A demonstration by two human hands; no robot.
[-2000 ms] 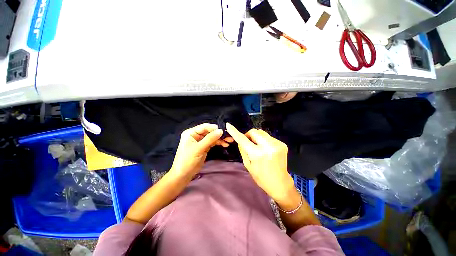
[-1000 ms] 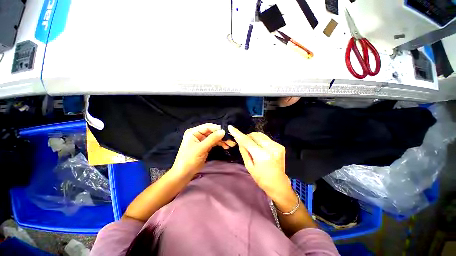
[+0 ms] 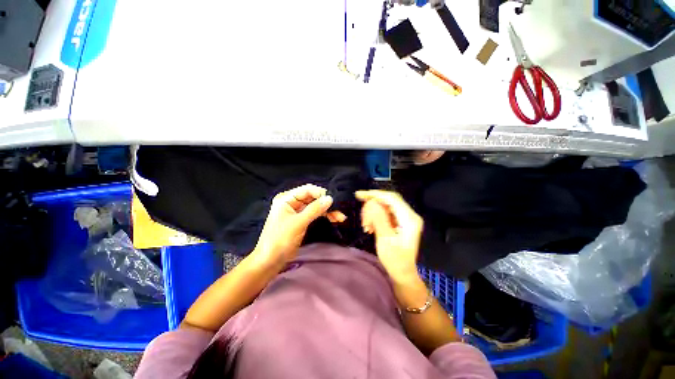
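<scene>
A black garment (image 3: pixel 215 185) lies over my lap and hangs below the table edge, spreading left and right. My left hand (image 3: pixel 296 215) pinches a small bunched part of it between thumb and fingertips. My right hand (image 3: pixel 391 222) is just to the right, apart from my left, with its fingers curled and slightly blurred. I cannot tell whether a thread is between its fingertips.
On the white table (image 3: pixel 222 81) lie red-handled scissors (image 3: pixel 534 89), orange-handled snips (image 3: pixel 437 76), a thin dark stick (image 3: pixel 369 64), black fabric pieces (image 3: pixel 403 38) and a tan card (image 3: pixel 487 51). Blue bins (image 3: pixel 96 337) and clear plastic bags (image 3: pixel 585 259) are below.
My right hand has moved away from my left fingertips, to the right, and its fingers have curled. My left hand keeps its pinch on the garment. The view has shifted slightly.
</scene>
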